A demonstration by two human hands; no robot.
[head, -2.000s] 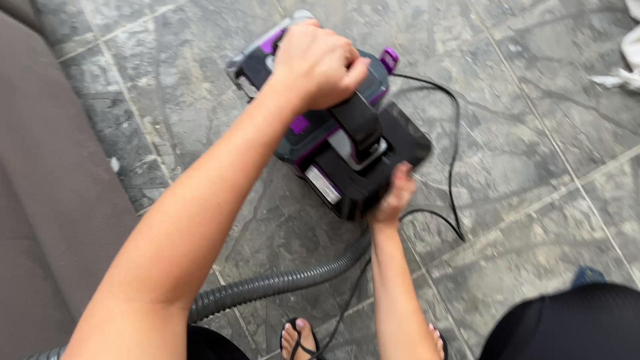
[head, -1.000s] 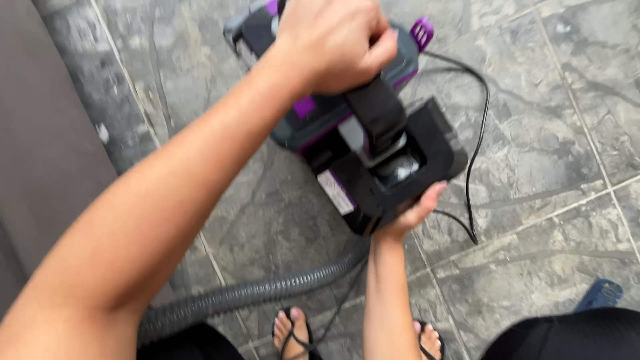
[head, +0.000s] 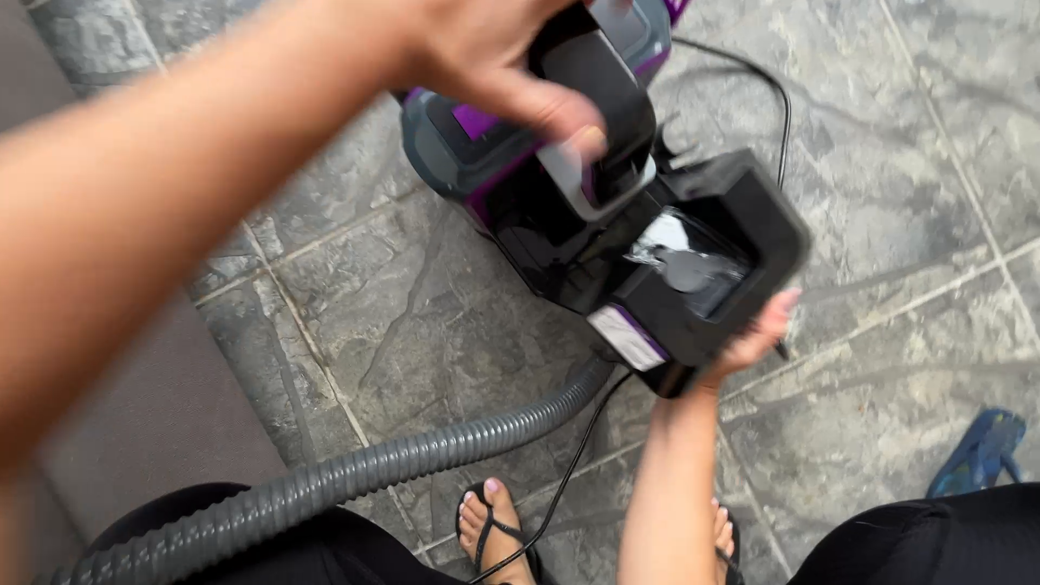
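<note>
A portable spot-cleaning machine [head: 544, 244], black and grey with purple trim, is tilted over the tiled floor. My left hand [head: 528, 73], blurred and partly cut off at the top, is on its black handle [head: 597, 89], thumb along the side; its fingers are mostly hidden. With fingers partly under it, my right hand [head: 751, 341] holds the lower edge of the machine's black end section [head: 772, 219]. Shiny clear or silvery material and a grey round part [head: 691, 270] show in the recess there. A grey ribbed hose [head: 422, 451] runs to the lower left.
A thin black cord [head: 784, 106] curves right of the machine and another length passes near my sandalled foot [head: 491, 520]. Brown-grey upholstered furniture [head: 154, 414] stands at left. A blue object [head: 983, 447] lies at lower right, by a black-clothed leg [head: 934, 536].
The recess in the machine's end section shows far more fully than two seconds ago, as the machine has been tilted. The left hand's thumb has extended from its earlier curled grip.
</note>
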